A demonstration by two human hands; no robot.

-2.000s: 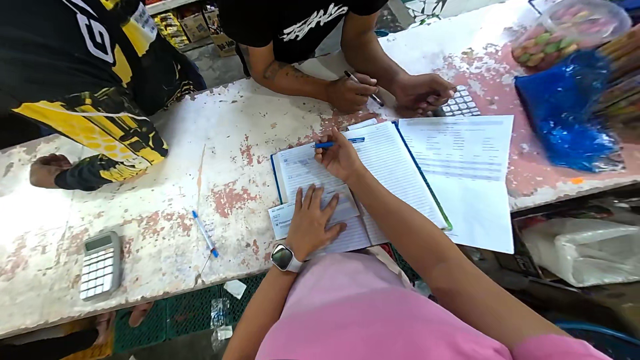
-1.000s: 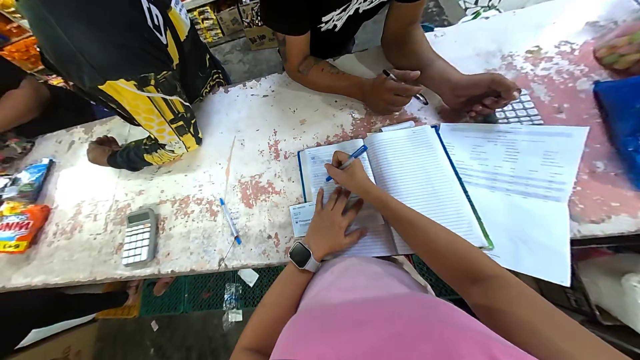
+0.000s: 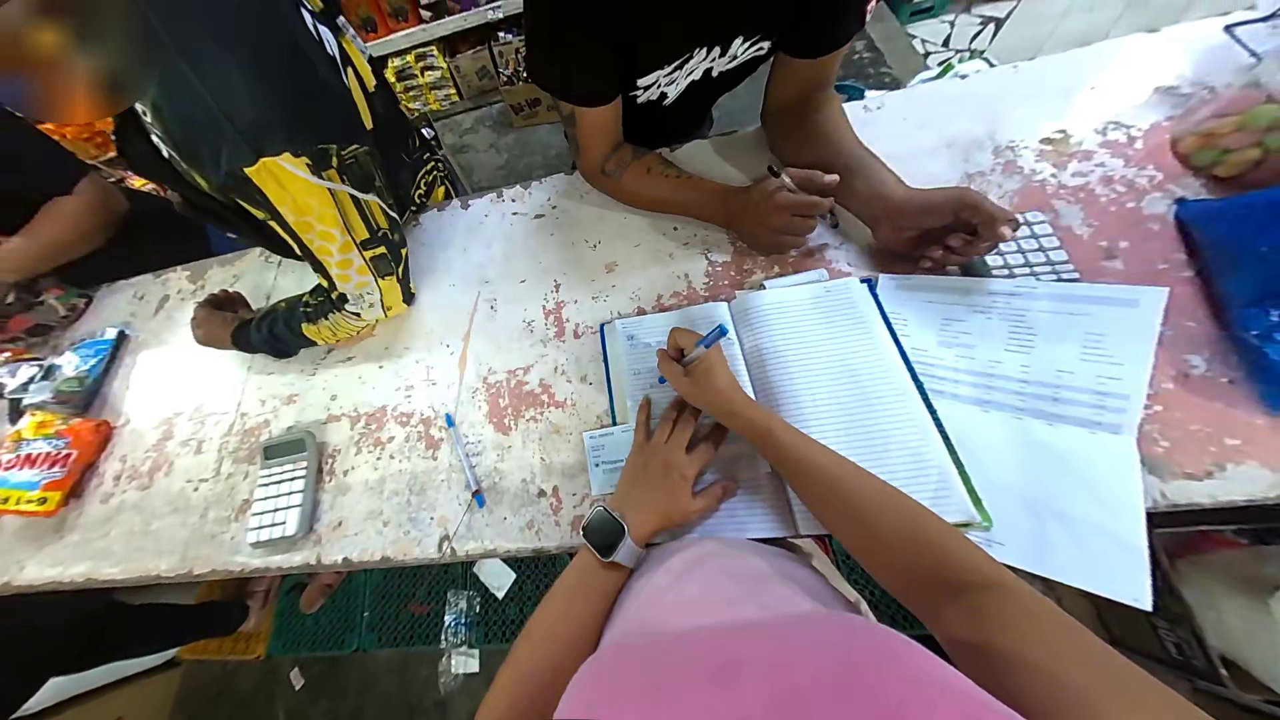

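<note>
An open ruled notebook (image 3: pixel 840 370) with a blue cover edge lies on the worn painted counter. My right hand (image 3: pixel 703 372) grips a blue pen (image 3: pixel 706 345), its tip at the left page near some handwriting. Flat on the lower left page rests my left hand (image 3: pixel 675 470), fingers spread, with a smartwatch (image 3: pixel 606 532) on the wrist. A printed slip (image 3: pixel 605 458) sticks out from beside the left hand at the notebook's edge. Large printed sheets (image 3: pixel 1060 400) lie partly under the notebook's right side.
Left of the notebook lie another blue pen (image 3: pixel 465 460) and a grey calculator (image 3: pixel 283 488). Across the counter, one person holds a pen (image 3: pixel 790 183) by a second calculator (image 3: pixel 1035 245); another person's forearm (image 3: pixel 330 310) rests there. Packets (image 3: pixel 50 460) lie far left, a blue plastic bag (image 3: pixel 1235 280) right.
The view has shifted left, bringing the packets into sight. My right hand has moved from the notebook's top middle down to the left page, still with the pen.
</note>
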